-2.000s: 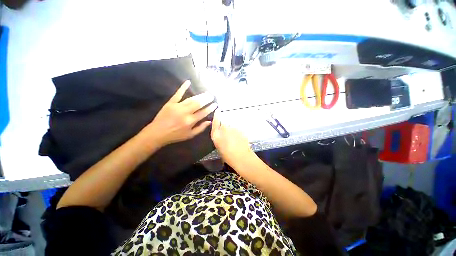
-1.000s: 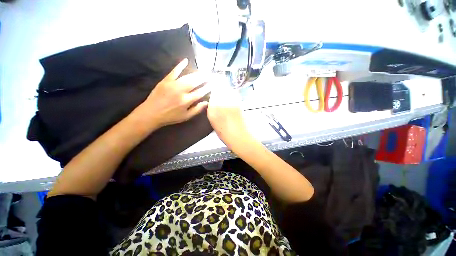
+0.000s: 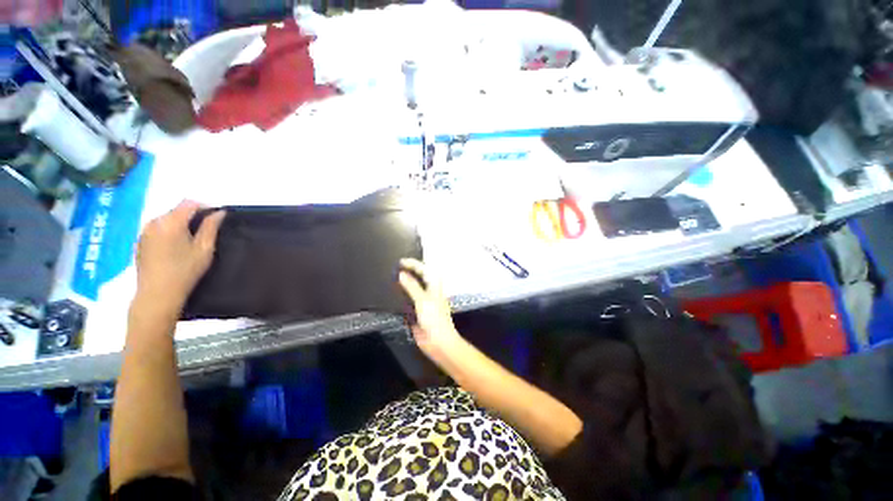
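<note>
A black garment piece (image 3: 304,262) lies on the white machine table in front of me, left of and below the needle area. My left hand (image 3: 178,250) grips its upper left corner, thumb and fingers around the edge. My right hand (image 3: 423,301) holds its right edge near the table's front edge, partly hidden by the cloth. The white sewing machine (image 3: 470,110) stands behind, its presser foot and needle area (image 3: 428,176) washed out by bright light. The cloth's upper right corner lies close to the foot; contact cannot be told.
Thread snips (image 3: 507,261), yellow and red scissors handles (image 3: 559,219) and a flat black phone-like object (image 3: 632,216) lie right of the cloth. Red cloth (image 3: 269,83) lies at the back left. Dark cloth heaps (image 3: 646,391) and a red crate (image 3: 774,321) are below the table at right.
My left hand has moved left from the middle of the cloth to its left corner. My right hand has moved down from the needle area. The cloth lies flatter and narrower, and the view is wider.
</note>
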